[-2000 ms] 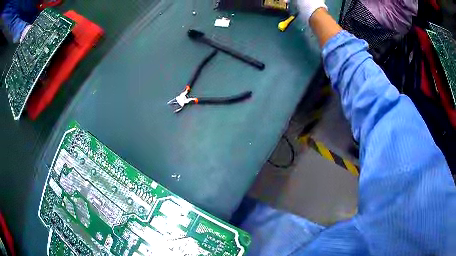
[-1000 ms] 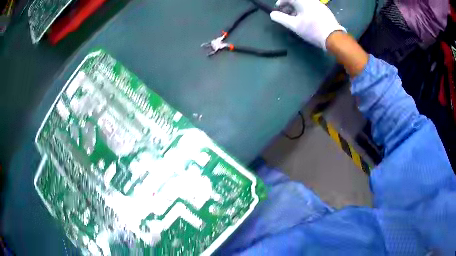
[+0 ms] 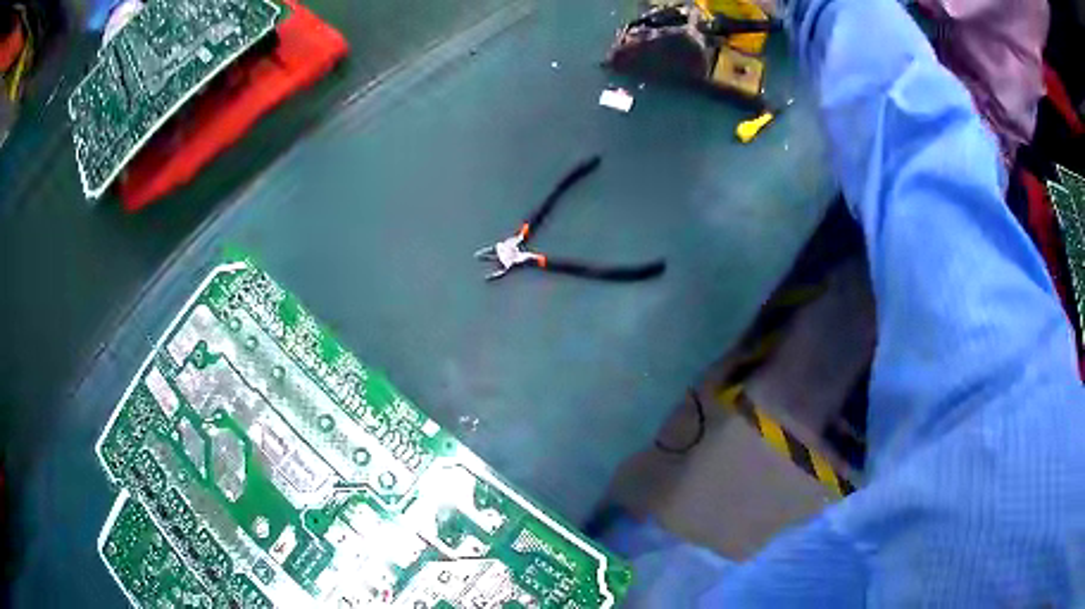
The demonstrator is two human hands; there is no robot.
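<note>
The large green printed circuit board lies solder side up at the lower left, with silver solder areas and a white border line; its lower part is cut off by the picture's bottom edge. The side cutters lie with black handles spread and jaws pointing left, on the green mat beyond the board. My right arm reaches up to the top edge at the right; my right hand is out of the picture. My left hand is also not in view.
A dark stand with a yellow part is at the top, a small yellow piece and a white piece near it. Another board rests by a red support at upper left. Part of a person in pink is at upper right.
My gloved right hand was over a black stick near the cutters; the hand has gone out at the top, and the stick no longer lies on the mat. The view has shifted.
</note>
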